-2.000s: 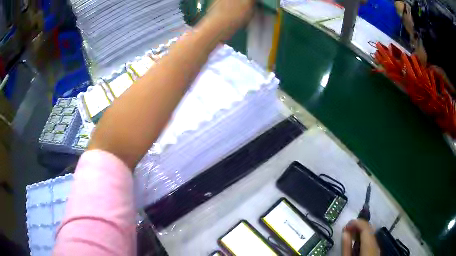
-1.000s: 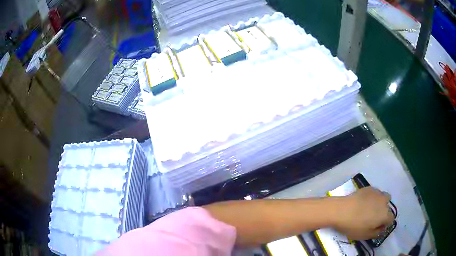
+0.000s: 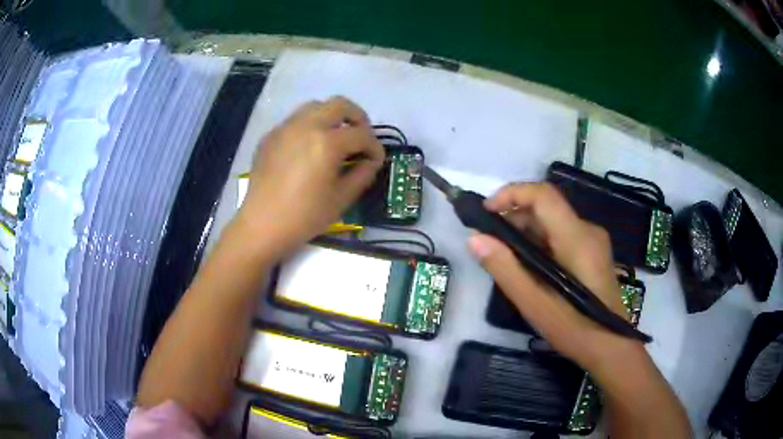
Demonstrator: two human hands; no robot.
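A power bank housing with a green circuit board (image 3: 405,184) lies at the top of the left column. My left hand (image 3: 313,167) is over its other end, fingers pinched; a pale battery edge shows beside the hand. What the fingertips hold is hidden. My right hand (image 3: 558,257) holds a black soldering iron (image 3: 528,253) like a pen, its tip just right of that board. I cannot tell if it touches. Below, housings hold pouch cells (image 3: 335,283) beside their green boards.
Housings without cells (image 3: 506,381) lie at the right. A black cup with silvery bits (image 3: 704,244) and a black fan (image 3: 760,369) stand at the far right. Stacked white trays (image 3: 107,231) stand at the left. The green conveyor belt (image 3: 515,51) runs behind the bench.
The view has swung right and down to the housings. My left hand has drawn back from the board end to the cell end. My right hand has come into full view with the iron.
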